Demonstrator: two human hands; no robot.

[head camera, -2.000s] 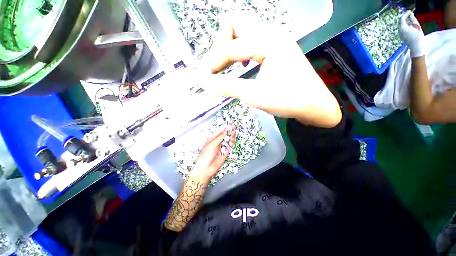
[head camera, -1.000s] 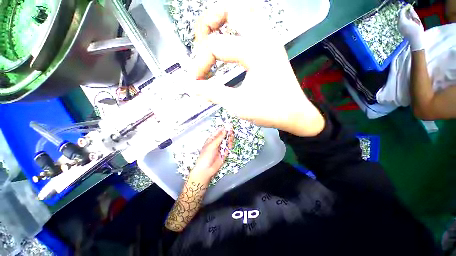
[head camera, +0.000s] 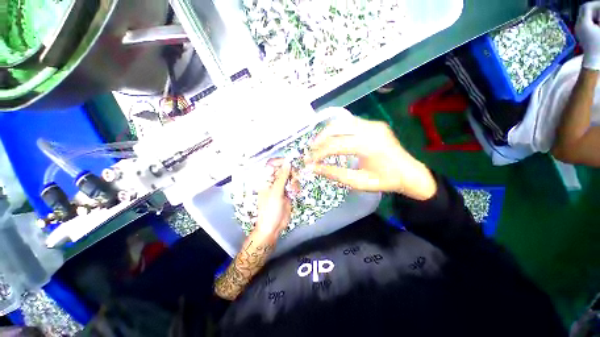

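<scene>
My left hand [head camera: 275, 201], with the tattooed forearm, is over the near bin [head camera: 322, 232]. It is cupped, with small whitish plastic parts [head camera: 293, 184] at its fingers. My right hand [head camera: 362, 158] is over the same bin, to the right of my left hand. Its thumb and fingertips point at the left fingertips, almost touching them. Whether it grips a part is too small and blurred to tell. The near bin holds many white-green parts. The machine's fixture area [head camera: 263, 108] is above both hands, washed out by glare.
The far bin [head camera: 450, 16] of parts is beyond the machine. The steel bowl feeder [head camera: 135, 66] is upper left. Black air fittings [head camera: 92, 187] and hoses are left. A coworker's white-gloved hand [head camera: 587, 39] is at right, near a blue crate [head camera: 503, 82]. A red stool [head camera: 427, 118] is on the floor.
My right hand has moved down from the fixture area to my left hand over the near bin. My left hand has stayed over the bin. The view has shifted slightly.
</scene>
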